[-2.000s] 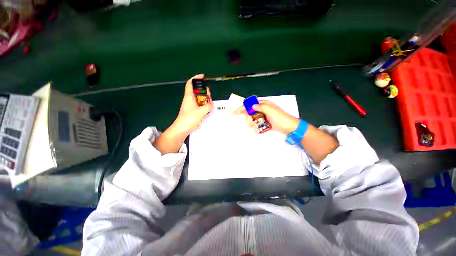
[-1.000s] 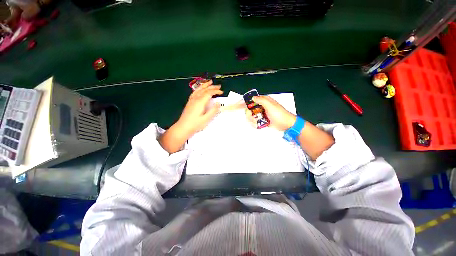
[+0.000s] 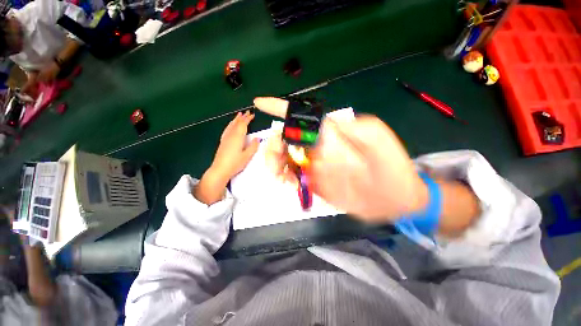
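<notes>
My right hand [image 3: 369,169], with a blue strap on the wrist, holds a smartwatch unit [image 3: 303,121] raised towards the camera. Its dark screen shows a red and a green patch, and its case hangs below, partly hidden by the fingers. My left hand [image 3: 231,149] is empty, fingers apart, at the left edge of the white paper [image 3: 258,204]. Another open unit [image 3: 233,73] lies on the green mat beyond my left hand.
A further unit [image 3: 139,121] lies at the left, above a beige box [image 3: 108,184] with a calculator [image 3: 44,200]. A small dark piece [image 3: 293,67] lies at the back. A red screwdriver [image 3: 433,102] and an orange-red tray [image 3: 541,76] are right. A person's arm [image 3: 48,70] shows far left.
My right hand has lifted its unit closer to the camera, and its screen now shows red and green. My left hand let go of its unit, which lies on the mat. The view has turned.
</notes>
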